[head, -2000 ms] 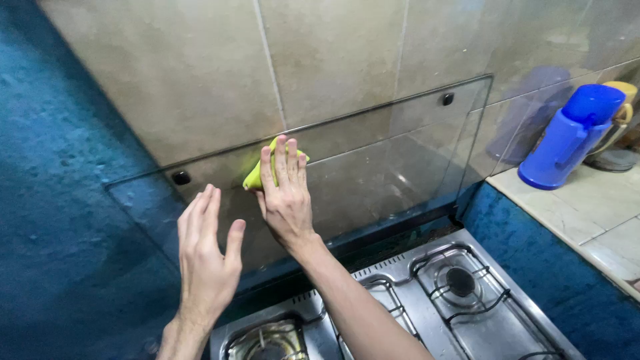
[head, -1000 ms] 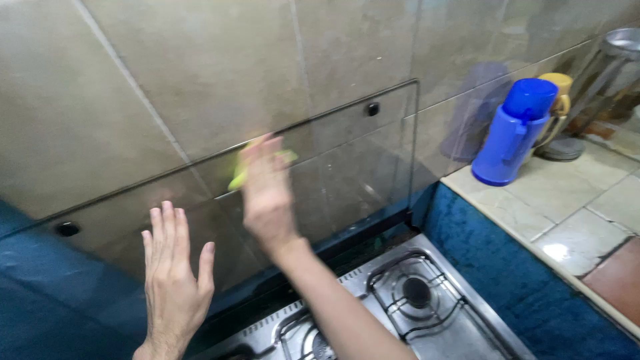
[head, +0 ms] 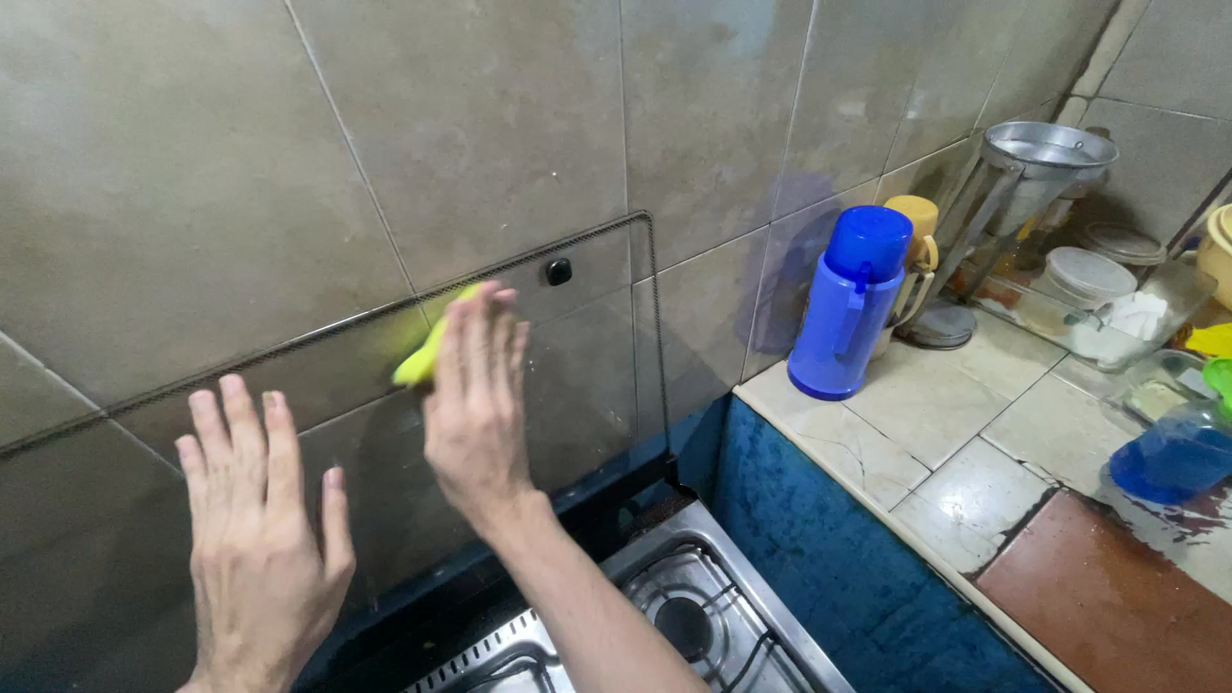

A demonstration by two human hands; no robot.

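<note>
My right hand [head: 478, 414] presses a yellow-green cloth [head: 423, 358] to the upper part of the stove's clear glass lid [head: 587, 385], which stands upright before the tiled wall. The palm hides part of the cloth. My left hand [head: 260, 529] is lower and to the left, fingers apart and holding nothing, over the glass; whether it touches the glass I cannot tell. A black round fitting [head: 557, 271] sits on the glass to the right of the cloth. Below the lid is the steel gas stove [head: 688, 626], partly behind my right forearm.
On the tiled counter [head: 885, 443] at the right stand a blue thermos jug [head: 847, 308], a yellow-topped jug [head: 912, 214] behind it, a metal stand with a round top [head: 1049, 144], a clear tray with lidded tubs [head: 1088, 279] and a bottle of blue liquid [head: 1169, 462]. The counter has a raised edge beside the stove.
The view has swung right, showing more of the counter. My right hand with the cloth is nearer the black fitting at the lid's right end than before. My left hand remains raised and spread.
</note>
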